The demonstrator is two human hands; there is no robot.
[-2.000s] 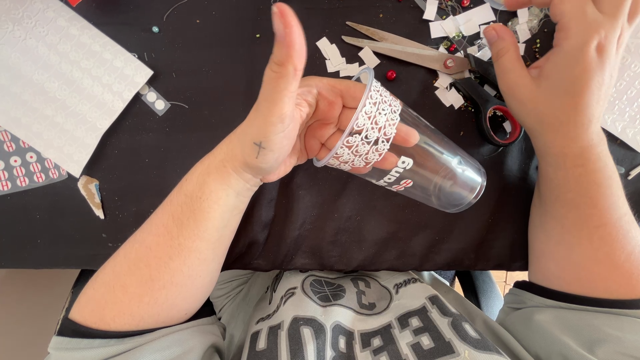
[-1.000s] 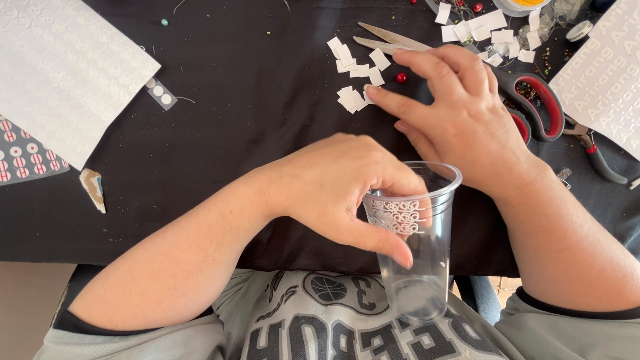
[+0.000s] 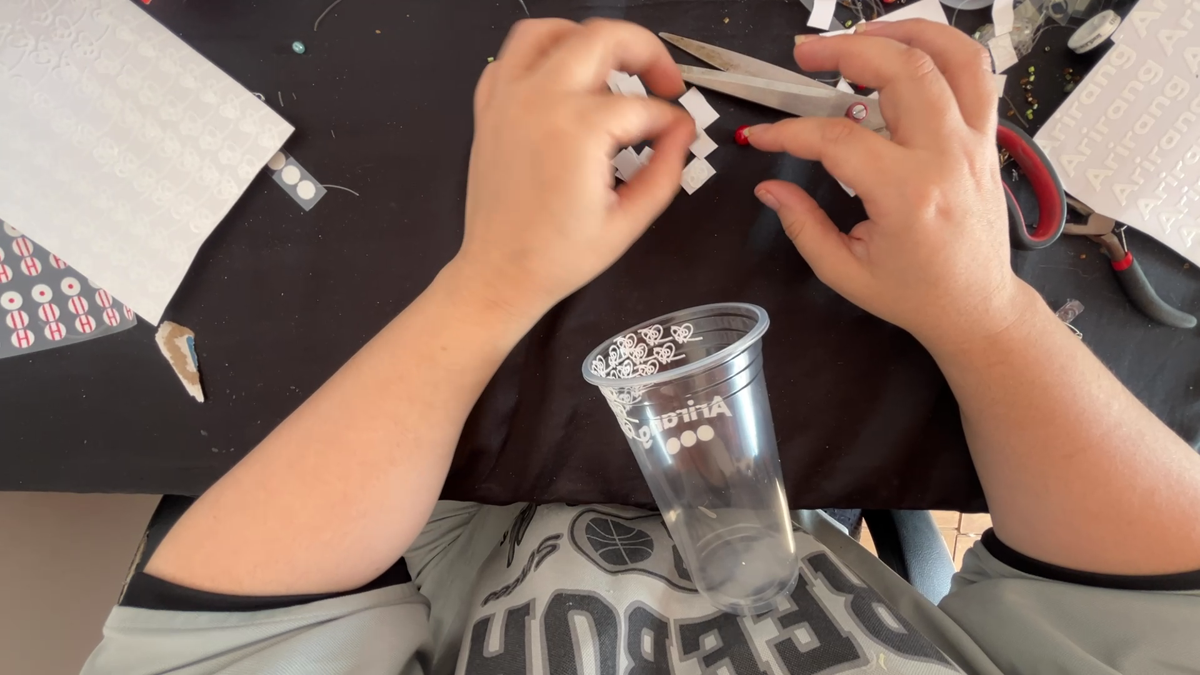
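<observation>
A clear plastic cup [image 3: 722, 469] with white decals around its rim and white lettering stands by my shirt, touched by neither hand. My left hand [image 3: 572, 141] is over small white paper squares [image 3: 697, 174], thumb and index finger curled close together; it is blurred, and whether it pinches anything cannot be told. My right hand [image 3: 900, 178] is spread palm down, its index fingertip at a red bead [image 3: 742, 135]. Its fingers lie partly over the scissors [image 3: 778, 91], whose blades are parted.
White sticker sheets [image 3: 141, 131] [image 3: 1134, 131] lie at both sides, with a red-and-white sticker sheet [image 3: 66, 305] at left. Pliers [image 3: 1125, 258] lie at right. A torn scrap [image 3: 180, 361] and a teal bead [image 3: 298, 47] are on the black cloth.
My left hand has let go of the cup and moved up to the paper squares. The cup, held tilted in the earliest frame, now stands unheld. My right hand has shifted slightly right from the squares.
</observation>
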